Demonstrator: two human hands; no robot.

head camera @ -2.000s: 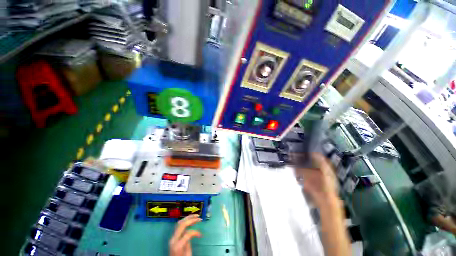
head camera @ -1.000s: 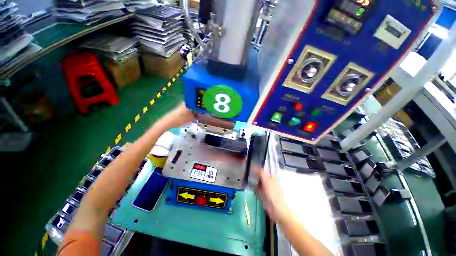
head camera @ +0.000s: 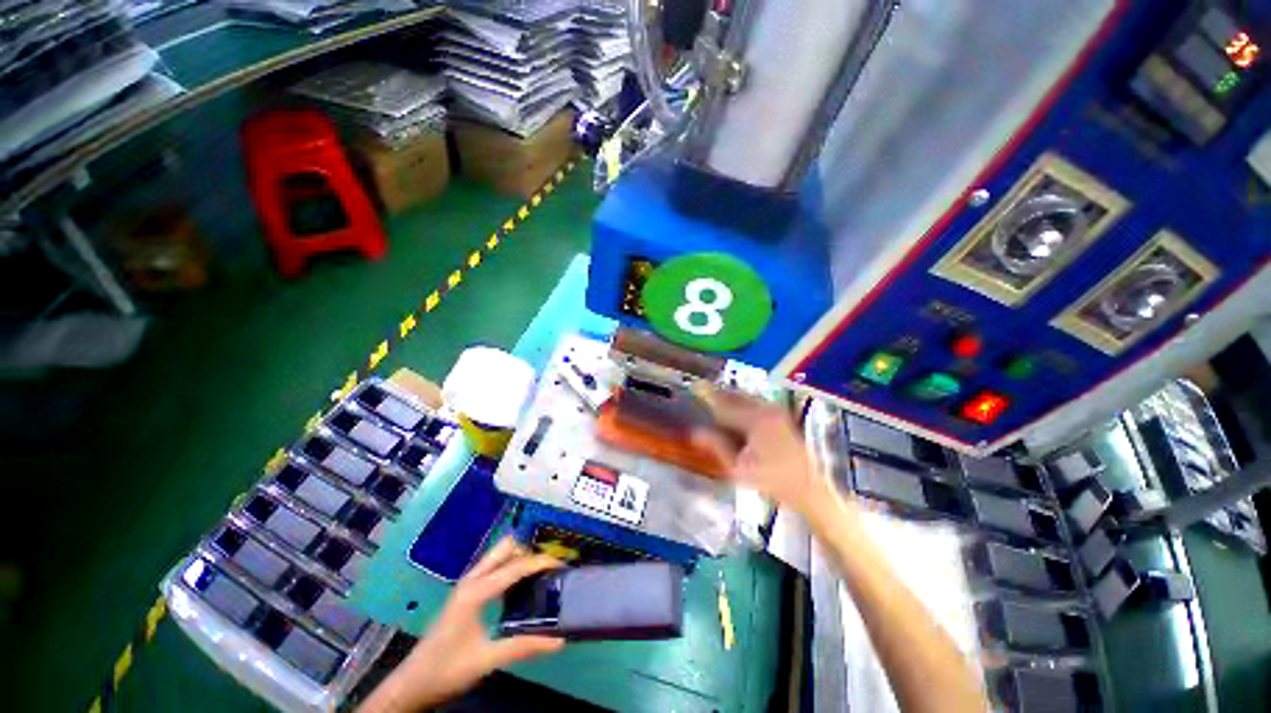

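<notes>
My left hand [head camera: 481, 627] holds a dark flat assembly with a grey face [head camera: 613, 602] by its left end, in front of the press base. My right hand [head camera: 760, 443] is blurred and reaches over the right end of the orange-brown nest [head camera: 648, 440]. A dark piece [head camera: 662, 407] lies in the nest under the press head; whether my right fingers grip it cannot be told. The silver base plate [head camera: 551, 474] carries a red-and-white label. The blue press head [head camera: 815, 279] with its green "8" disc is above the nest.
A tray of dark pieces [head camera: 199, 613] is lower left. A dark blue phone-like piece [head camera: 457, 518] and white tub [head camera: 488, 383] stand left of the base. Control box [head camera: 892, 300], another parts tray [head camera: 962, 513] and conveyor [head camera: 1210, 592] are right. A thin yellowish stick [head camera: 726, 616] lies on the bench.
My left hand has come from beside the press head to the front and now holds an assembly. My right hand has moved from the plate's right edge to the nest. The view has shifted.
</notes>
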